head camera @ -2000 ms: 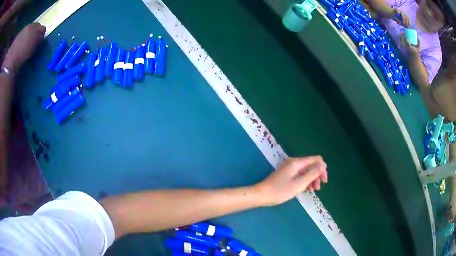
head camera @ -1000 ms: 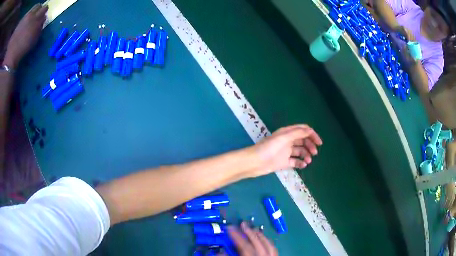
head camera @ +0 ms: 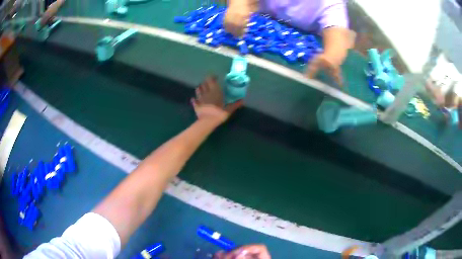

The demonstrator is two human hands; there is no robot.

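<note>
A turquoise fan body (head camera: 236, 81) lies on the far part of the green belt. My left hand (head camera: 210, 98) reaches over the belt, fingers spread, with its thumb side at the near end of this fan; no closed grip shows. My right hand (head camera: 245, 252) is blurred and cut off by the bottom edge, beside a blue battery cell (head camera: 215, 236) on the near table; its grip is unclear. Another blue cell (head camera: 151, 251) lies left of it. More blue cells (head camera: 50, 174) lie in a group at the left.
Other fan bodies lie on the belt at the left (head camera: 105, 48) and right (head camera: 329, 117). Across the belt, a person in purple (head camera: 304, 11) has hands by a blue cell pile (head camera: 268, 36). A pale rail (head camera: 218, 203) edges the near table. A metal bar (head camera: 405, 98) stands right.
The view has swung toward the far side of the belt. My left hand has moved from near the rail to a fan body. Fan bodies have shifted in view.
</note>
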